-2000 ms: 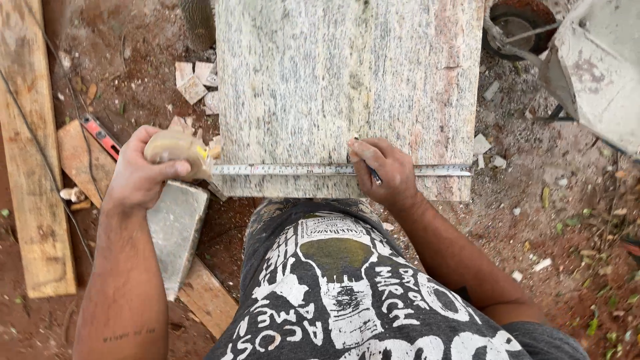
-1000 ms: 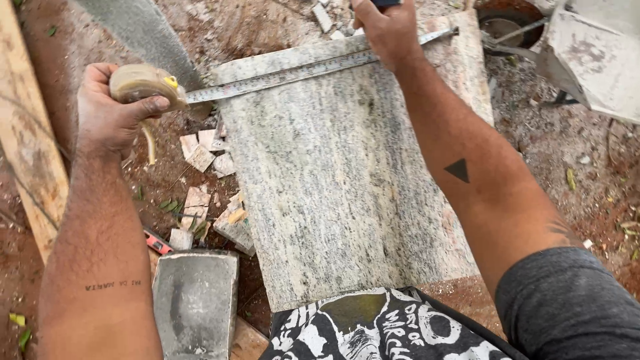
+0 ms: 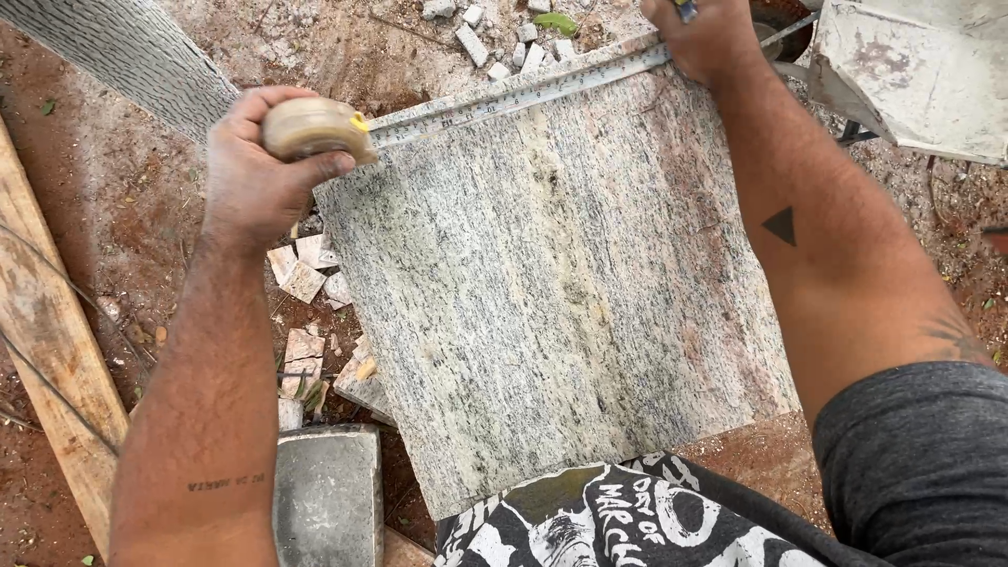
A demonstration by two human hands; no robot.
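Note:
A speckled grey and pinkish stone slab (image 3: 551,291) lies in front of me. My left hand (image 3: 264,161) grips the worn case of a tape measure (image 3: 311,130) at the slab's far left corner. From it the metal blade (image 3: 504,102) runs out along the slab's far edge, rising to the right. At the far right corner my right hand (image 3: 705,35) presses near the blade's other end, and a small dark blue object shows between its fingers, cut off by the frame's top; what it is I cannot tell.
Left lie a wooden plank (image 3: 47,346) with a cable over it and a grey block (image 3: 329,496). Broken stone pieces (image 3: 303,272) are scattered beside the slab, more chips (image 3: 472,43) beyond it. A textured trunk or post (image 3: 134,63) stands upper left, a whitish wheelbarrow (image 3: 906,79) upper right.
Both hands and the tape have moved from the slab's near edge, where they were two seconds ago, to its far edge. The view has shifted too.

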